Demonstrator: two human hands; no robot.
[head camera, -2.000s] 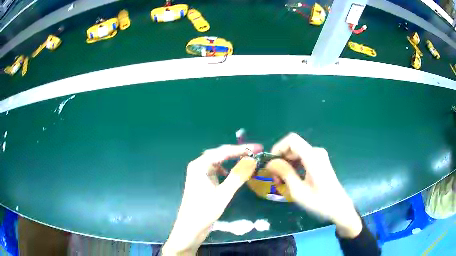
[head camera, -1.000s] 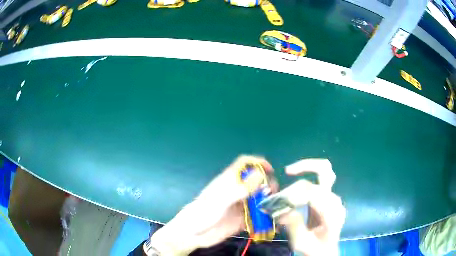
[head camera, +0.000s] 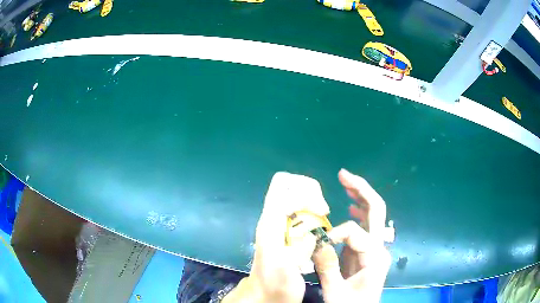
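My left hand (head camera: 287, 237) is shut around a yellow housing (head camera: 307, 218), held over the near edge of the green bench. Only the upper part of the housing shows between my fingers; the rest is hidden. My right hand (head camera: 358, 242) pinches a small dark green circuit board (head camera: 320, 235) with thumb and finger at the housing's open side. Its other fingers are raised. A small pale part (head camera: 389, 232) shows beside my right hand. Whether the board sits inside the housing cannot be told.
The green bench (head camera: 195, 130) ends at a pale rail (head camera: 237, 52) with a grey post (head camera: 473, 56). Beyond it, an open yellow unit (head camera: 388, 58) with red wires and other yellow parts lie on the dark green line. A cardboard carton (head camera: 109, 269) is below left.
The view has turned left to right, shifting the line's parts. The housing has tilted in my left hand, hiding its blue inside. My right hand has brought the board against the housing.
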